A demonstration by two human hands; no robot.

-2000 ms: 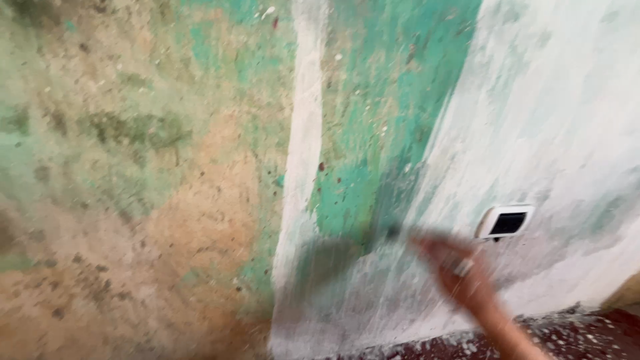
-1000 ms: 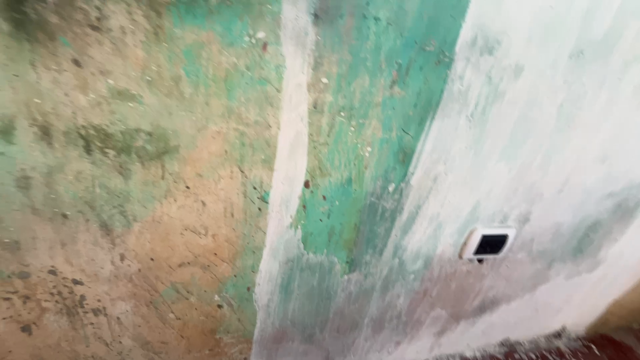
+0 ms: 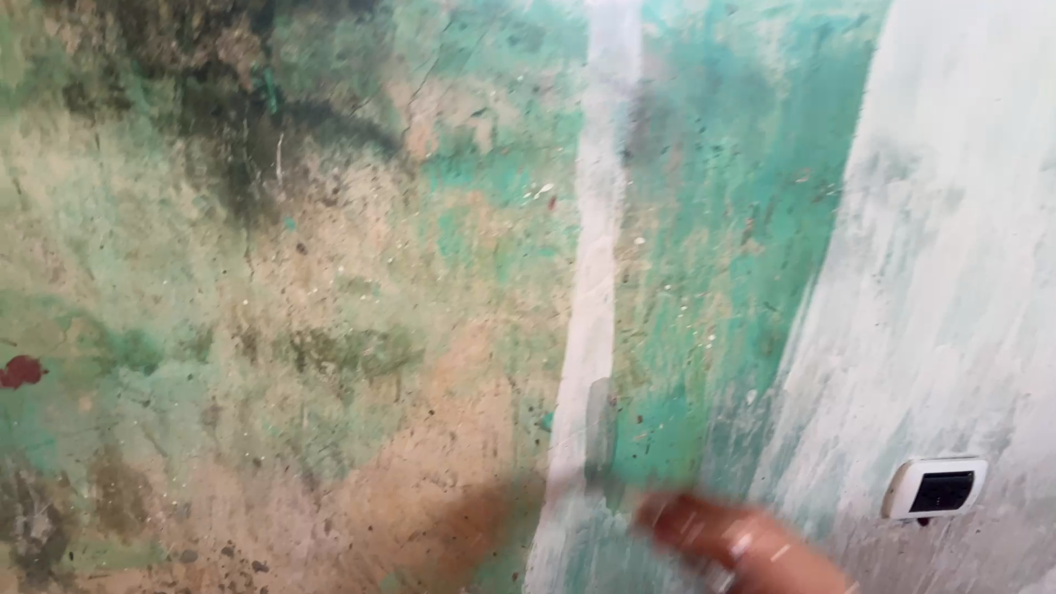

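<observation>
A wall with worn green and tan paint (image 3: 462, 396) fills most of the view. Down it runs a narrow white painted strip (image 3: 596, 272), and a wide whitish painted area (image 3: 940, 247) covers the right side. My right hand (image 3: 734, 536), motion-blurred, is at the lower right of the strip, its fingers closed around what looks like a paintbrush (image 3: 605, 437). The brush is a grey blur over the strip's right edge; whether it touches the wall cannot be told. My left hand is out of view.
A white-framed wall socket or switch with a black centre (image 3: 945, 491) is at the lower right. Dark stains (image 3: 239, 124) mark the upper left, and a dark red spot (image 3: 21, 371) shows at the left edge. A soft shadow falls left of the strip's lower part.
My right hand, seen two seconds ago at the lower right and out of view one second ago, is back in view beside the white strip. The view has shifted upward.
</observation>
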